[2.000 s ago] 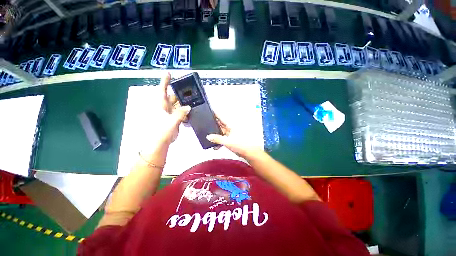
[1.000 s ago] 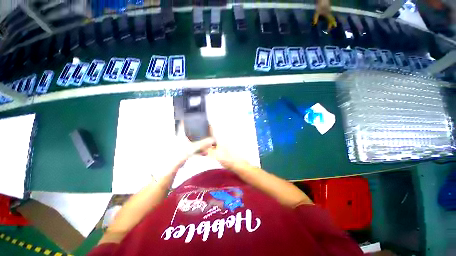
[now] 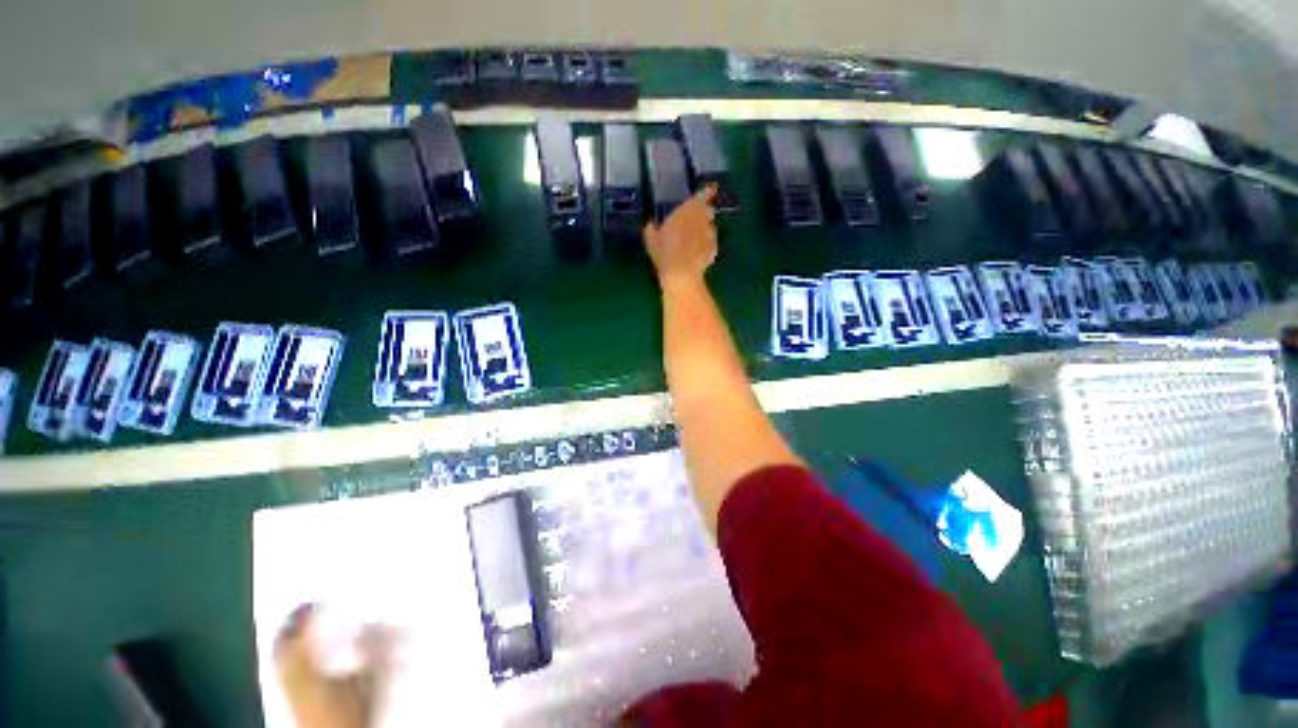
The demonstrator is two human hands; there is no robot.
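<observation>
A long dark housing (image 3: pixel 510 583) lies on the white work mat (image 3: pixel 641 569), its glossy dark end towards me. My right hand (image 3: pixel 686 235) is stretched out over the green conveyor, its fingers at the near ends of two dark housings (image 3: pixel 668 174); whether it grips one cannot be told. My left hand (image 3: pixel 339 668) is blurred and cut off by the lower edge, over the mat's left part, left of the housing. Whether it holds something cannot be told.
Framed panels (image 3: pixel 491 351) stand in rows along the conveyor's pale edge, with dark housings (image 3: pixel 330 192) behind. Clear blister trays (image 3: pixel 1174 491) are stacked at right, beside a white scrap with a blue patch (image 3: pixel 979 526). Another housing (image 3: pixel 150 686) is at lower left.
The housing that was in my hands is gone from them; one now lies on the mat. My right hand has moved forward to the conveyor, my left to the lower left. The view has tilted up.
</observation>
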